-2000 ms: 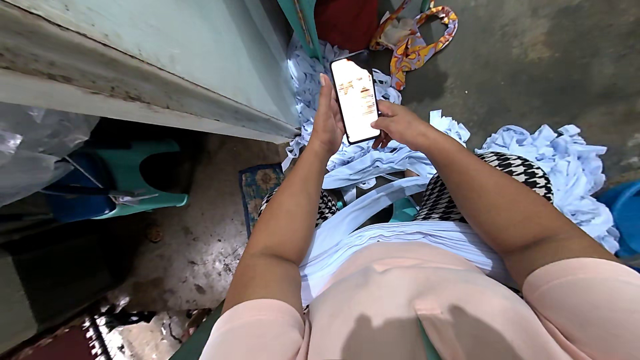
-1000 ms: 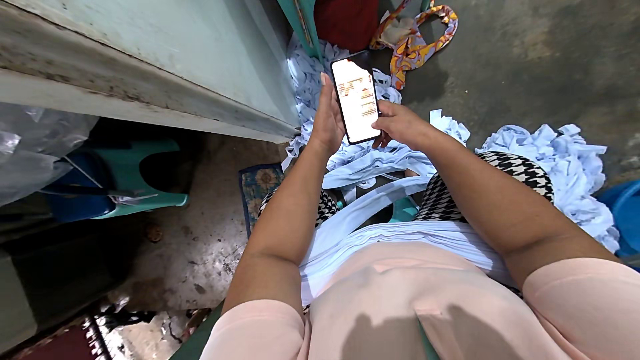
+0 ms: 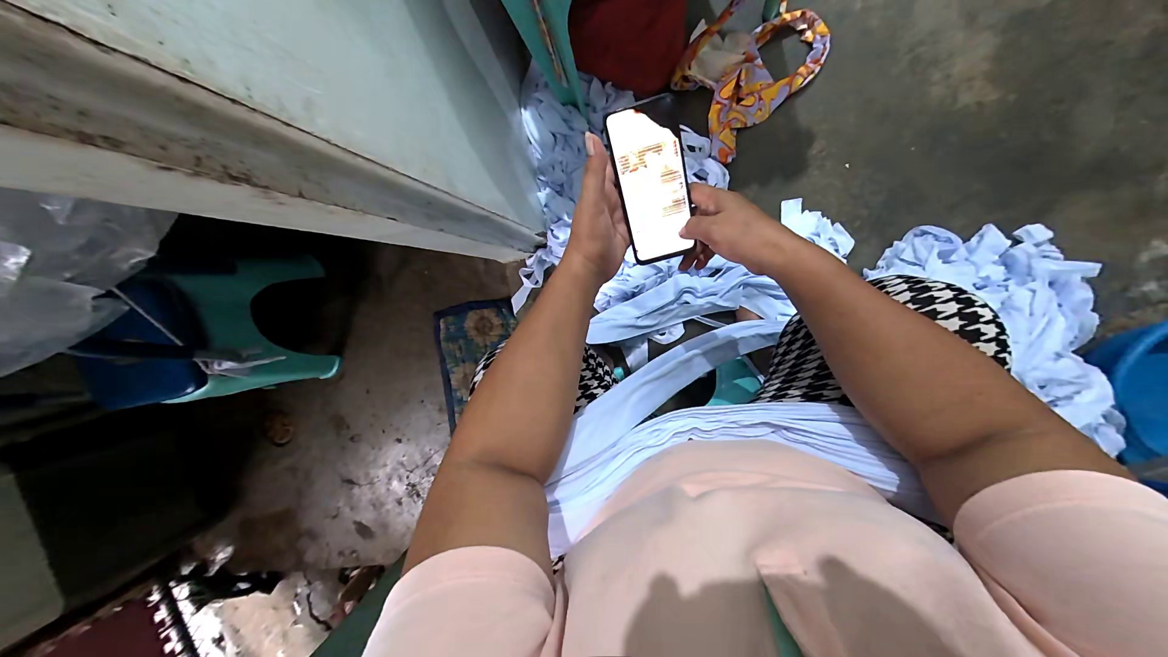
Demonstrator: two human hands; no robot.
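A smartphone (image 3: 650, 182) with a bright screen bearing writing is held upright over my lap. My left hand (image 3: 602, 214) grips it along its left edge, the thumb up beside the frame. At the lower right corner is my right hand (image 3: 730, 228), its thumb on or just over the screen and its other fingers curled beneath. Pale blue fabric strips (image 3: 675, 365) lie across my lap, and a folded stack of them (image 3: 730, 422) rests against my waist. More strips are heaped on the floor beyond the phone and in a pile (image 3: 1004, 283) by my right knee.
A pale cabinet or panel (image 3: 365, 100) stands at the left, with a green plastic stool (image 3: 228, 319) and clear plastic sheeting (image 3: 64, 265) below it. A patterned mat (image 3: 470, 342) lies on the floor. Orange patterned cloth (image 3: 753, 87) is ahead, and a blue tub (image 3: 1136, 388) is at the right.
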